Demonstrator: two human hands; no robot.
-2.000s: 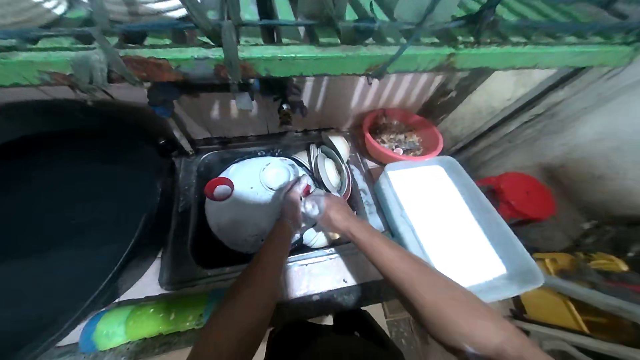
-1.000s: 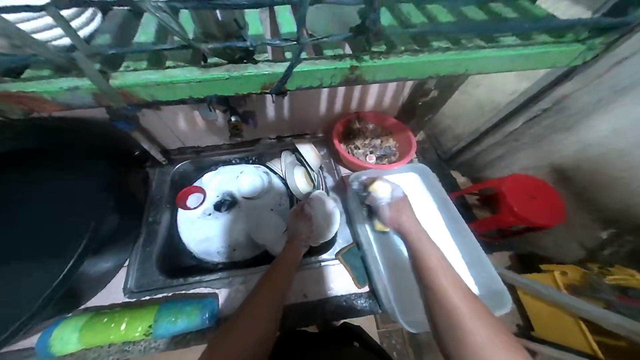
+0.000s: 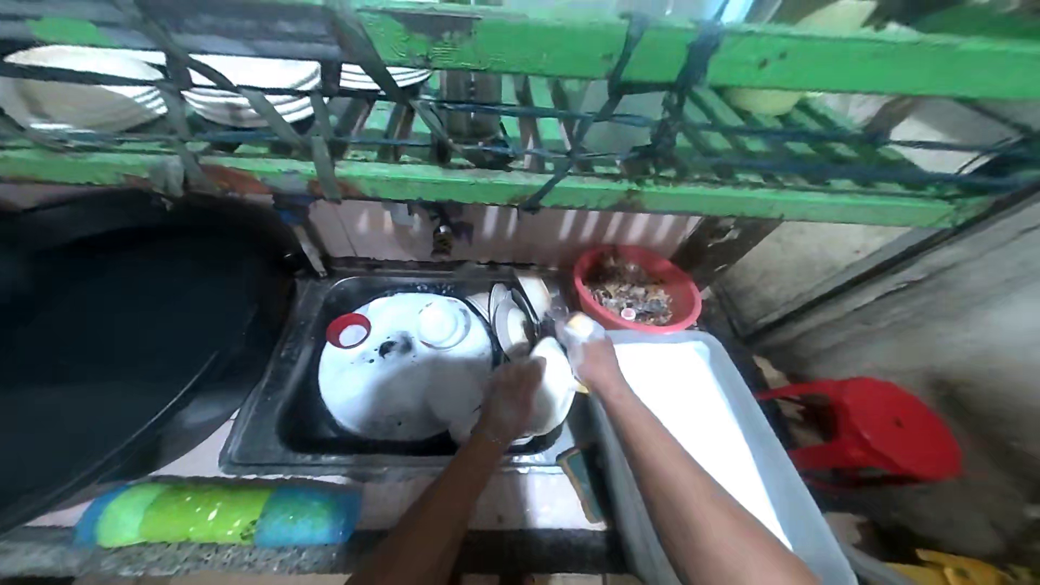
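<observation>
My left hand point(image 3: 512, 400) grips a white bowl or plate point(image 3: 552, 390) over the right side of the sink; its exact shape is partly hidden. Beside it, my right hand point(image 3: 589, 354) is closed around a soapy, pale yellow sponge point(image 3: 582, 327), covered in suds. White foam point(image 3: 390, 382) fills most of the sink point(image 3: 268, 406). A red cup point(image 3: 348, 331) and a white dish point(image 3: 441, 324) sit in the foam. Several dishes point(image 3: 510, 322) lean together at the sink's back right corner.
A red basin point(image 3: 638, 288) of food scraps stands behind a grey plastic tub point(image 3: 715, 345). A scouring pad point(image 3: 580, 485) lies on the front ledge near a green-blue rolled item point(image 3: 215, 514). A large black vessel point(image 3: 122, 349) is at left, a red stool point(image 3: 898, 426) at right, a green rack point(image 3: 520, 183) above.
My right hand has moved from over the grey tub back to the sink's right edge, close to my left hand. My left hand still holds the white dish.
</observation>
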